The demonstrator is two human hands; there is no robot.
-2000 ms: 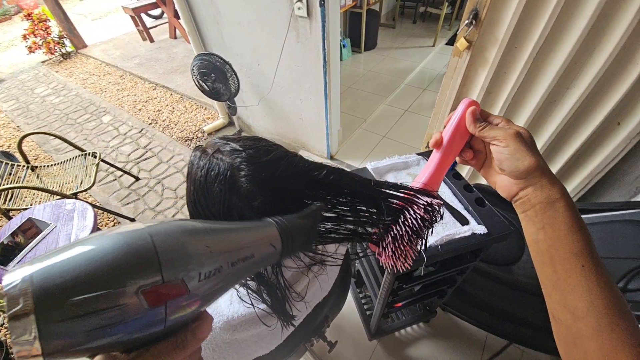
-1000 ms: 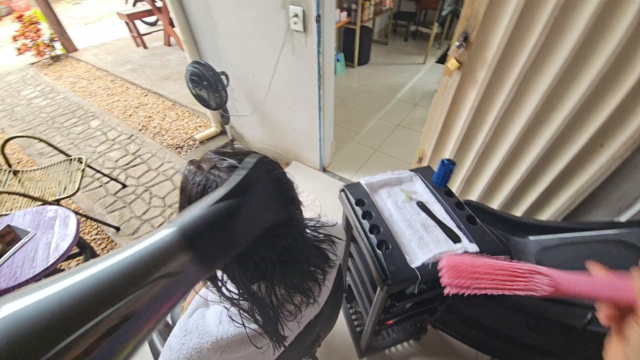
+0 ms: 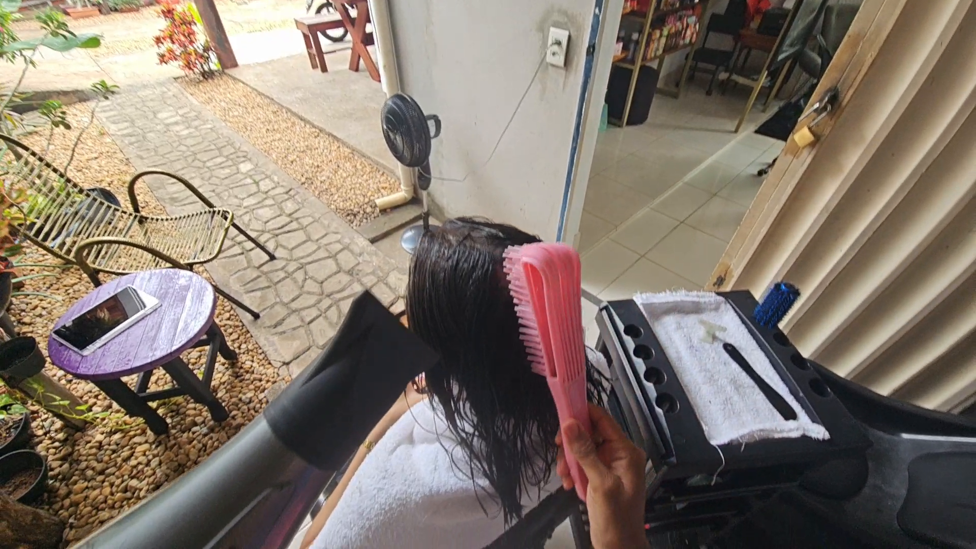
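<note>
My right hand [image 3: 606, 465] grips a pink plastic hairbrush [image 3: 553, 320] by its handle, upright, with its bristles facing left against or close to the wet dark hair [image 3: 476, 335] of a seated person. A white towel [image 3: 412, 480] covers the person's shoulders. From the lower left a grey hair dryer [image 3: 221, 480] reaches in, its black flat nozzle [image 3: 351, 381] pointing at the left side of the hair. My left hand is out of the frame, and so is the dryer's handle.
At the right stands a black salon trolley [image 3: 656, 427] with a white cloth [image 3: 709, 374], a black-handled tool [image 3: 759, 381] and a blue round brush [image 3: 776, 303]. A black fan [image 3: 406, 130] is by the wall. A purple stool [image 3: 137, 320] bearing a phone [image 3: 103, 319] is at the left.
Two seconds ago the brush was drawn through strands stretched to the right; one second ago it was off the hair over the trolley's side. Now it is back beside the head, and the hair hangs down.
</note>
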